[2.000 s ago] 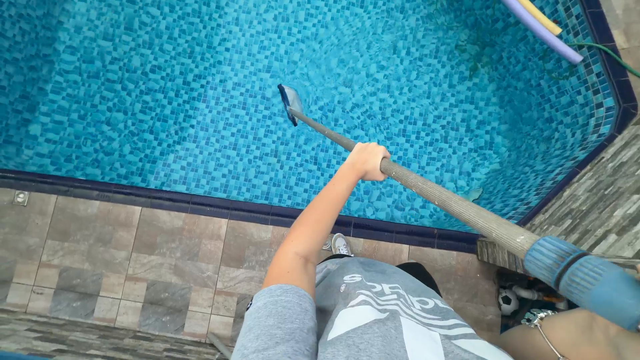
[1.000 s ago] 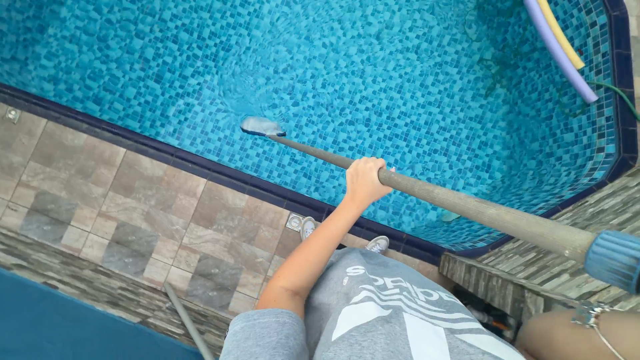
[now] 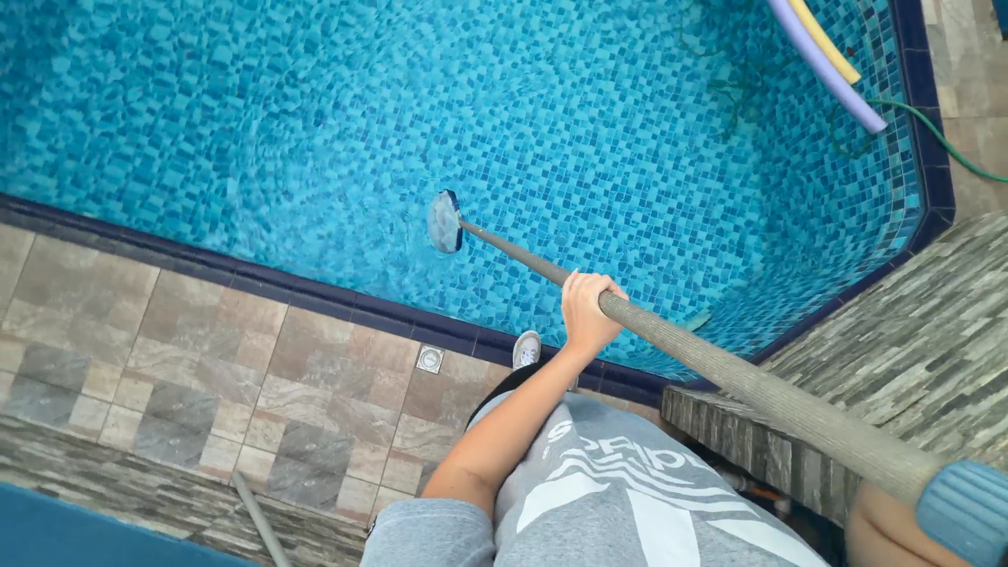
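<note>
My left hand [image 3: 589, 309] is closed around the grey ribbed pole [image 3: 732, 374] of a pool skimmer, over the water by the pool's edge. At the pole's far end, left of and beyond the hand, the skimmer net [image 3: 445, 221] with its dark blue rim is at the water. A blue ribbed grip [image 3: 965, 504] covers the near end of the pole at the lower right. Part of my right arm [image 3: 878, 528] shows beneath the pole there, but my right hand is out of the frame.
The pool's dark blue tiled edge [image 3: 354, 307] runs before my shoe [image 3: 527, 349]. Purple [image 3: 831, 71] and yellow [image 3: 827, 43] foam noodles and a green hose [image 3: 937, 142] lie at upper right. A stone-clad wall [image 3: 906, 315] stands at right, a grey pole [image 3: 260, 520] at lower left.
The skimmer net has turned since one second ago, its rim now facing the pole side. My left hand has kept its hold on the pole. The view has shifted.
</note>
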